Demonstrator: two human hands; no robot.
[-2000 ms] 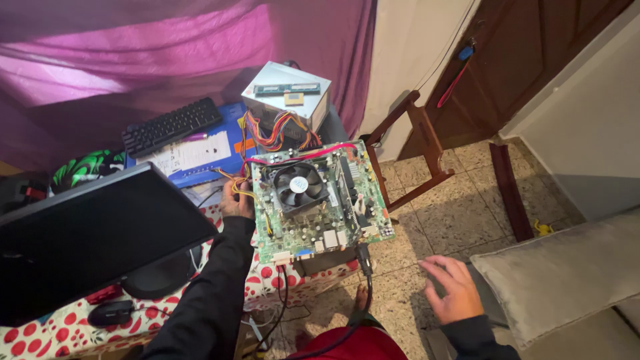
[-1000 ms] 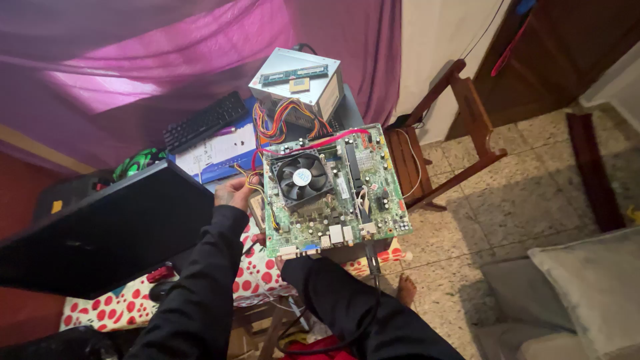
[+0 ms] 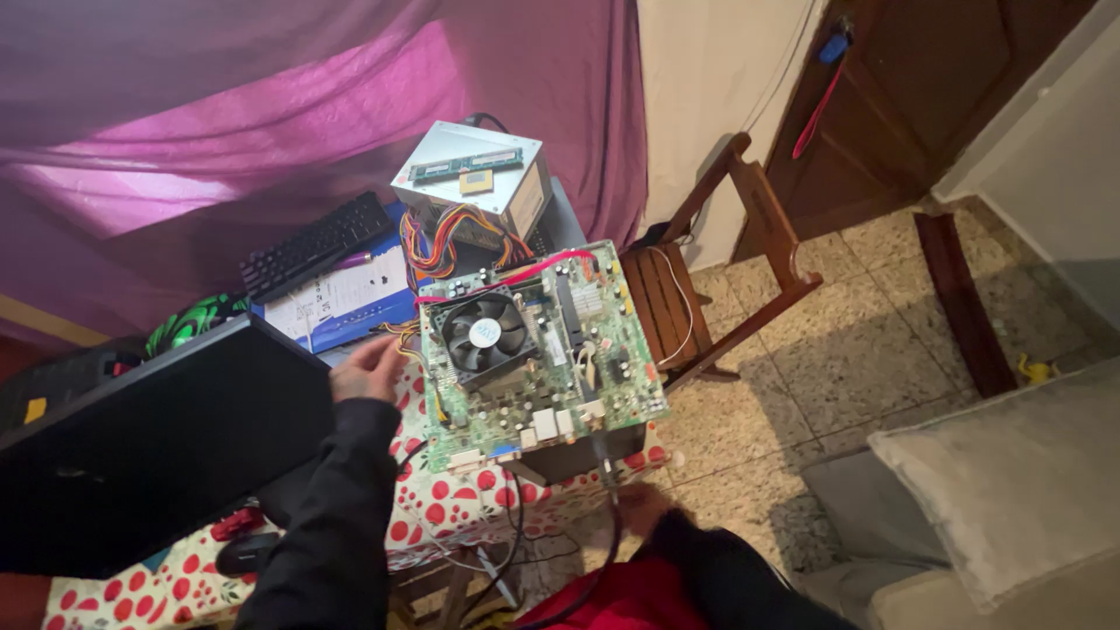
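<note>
A green computer motherboard (image 3: 612, 367) with a black CPU cooler fan (image 3: 486, 332) rests above the patterned tablecloth. At its left edge my left hand (image 3: 367, 369) has its fingers close to the thin yellow and black wires (image 3: 404, 331); whether it grips them is unclear. My right hand (image 3: 639, 509) is low at the front right, beside a black cable (image 3: 610, 477) plugged at the board's edge; its fingers are partly hidden. Behind the board stands a metal power supply (image 3: 437, 188), with a RAM module (image 3: 466, 164) and a processor (image 3: 476, 181) on top.
A monitor (image 3: 175, 437) stands at the left, with a mouse (image 3: 243, 554) below it. A black keyboard (image 3: 315, 245) and a paper sheet (image 3: 337, 293) lie behind. To the right are a wooden folding chair (image 3: 669, 302) and a sofa cushion (image 3: 1015, 472).
My right hand, raised open at the right two seconds ago, is now down beside the cable at the board's front edge. My left hand remains at the board's left edge.
</note>
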